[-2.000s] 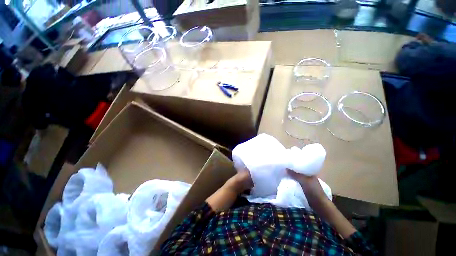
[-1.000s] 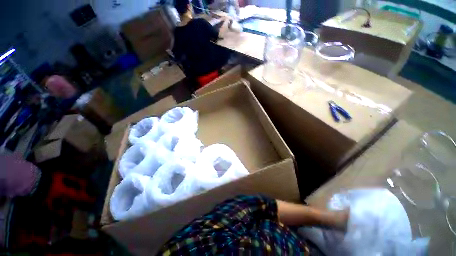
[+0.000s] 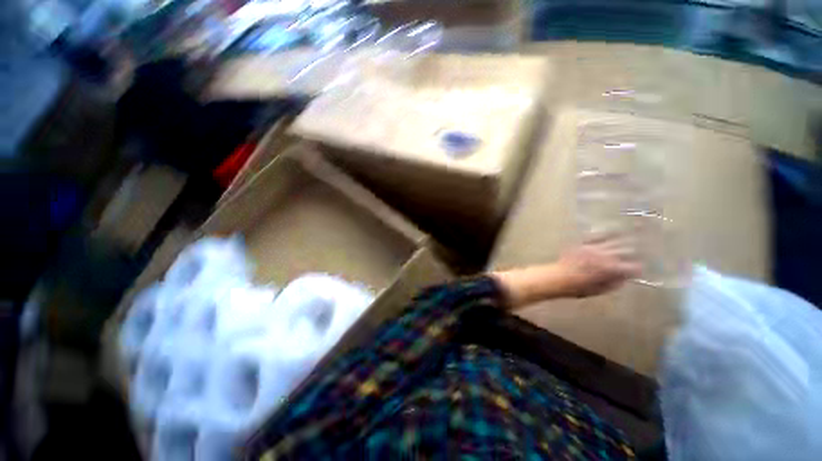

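The view is motion-blurred. My left hand (image 3: pixel 599 268) reaches over the carton top (image 3: pixel 577 329), its fingertips at the near edge of the clear cylinders (image 3: pixel 631 194). Blur hides whether it touches or grips one. A large piece of white foam wrap (image 3: pixel 748 365) is at the right edge of the carton top. My right hand is not visible; the foam or the picture's edge may hide it. Several wrapped cylinders (image 3: pixel 239 378) stand in the open carton (image 3: pixel 311 225) at the left.
A closed carton (image 3: pixel 406 108) behind the open one carries blue-handled nippers (image 3: pixel 458 141) and blurred clear cylinders (image 3: pixel 383 45). A red stool (image 3: pixel 236 165) shows beyond the open carton. A dark gap separates the cartons.
The view has swung right. My left hand has left the foam wrap and moved to the clear cylinders. The foam wrap is now farther right. The wrapped cylinders look unchanged in the carton.
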